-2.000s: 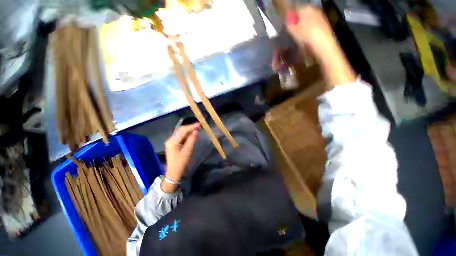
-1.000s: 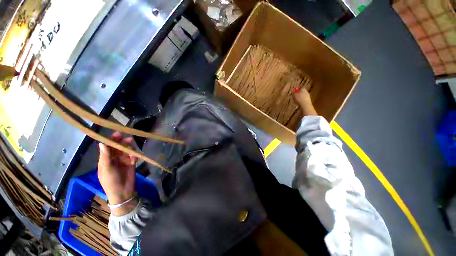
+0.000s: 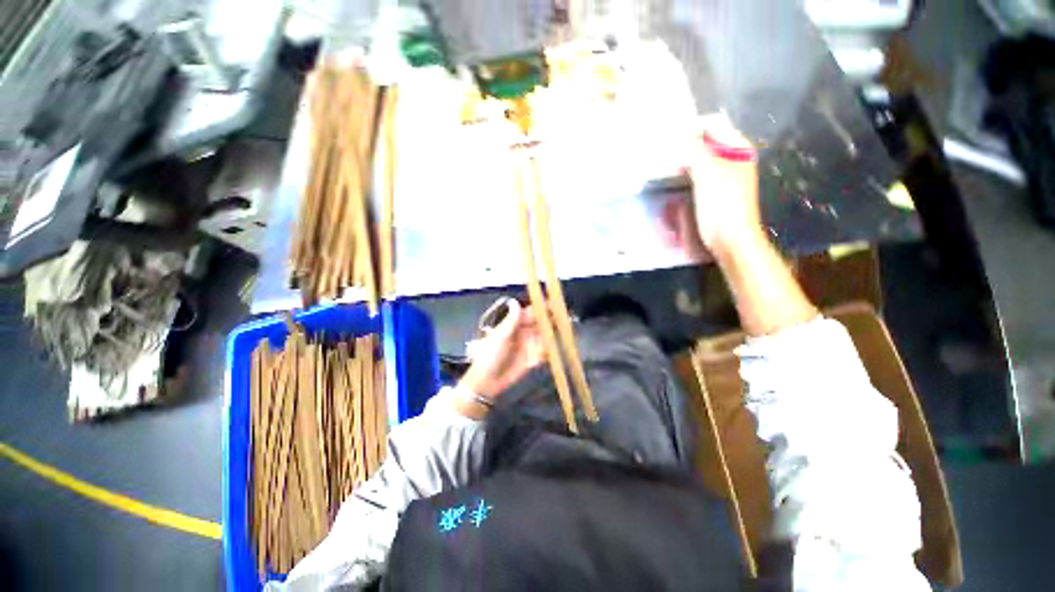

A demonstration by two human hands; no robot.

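Two long narrow brown straps (image 3: 541,254) run from below the machine head over the table's front edge, their free ends hanging over my lap. The machine head (image 3: 509,69) has a green lower part and stands over a white, overexposed template (image 3: 445,174). My left hand (image 3: 500,356) is beside the hanging straps, fingers bent; whether it grips a strap is unclear. A small pale loop shows at its fingertips. My right hand (image 3: 729,199) is blurred over the right side of the table, with a small red-pink item (image 3: 728,147) at its fingers.
A pile of brown straps (image 3: 339,185) lies on the table's left side. A blue crate (image 3: 237,428) full of straps stands left of my lap. A cardboard box (image 3: 850,405) is at right, partly behind my sleeve. A yellow floor line (image 3: 110,491) runs at far left.
My right hand has come out of the cardboard box and up over the table. The view has swung back left to the machine. My left hand stays near the hanging strap ends.
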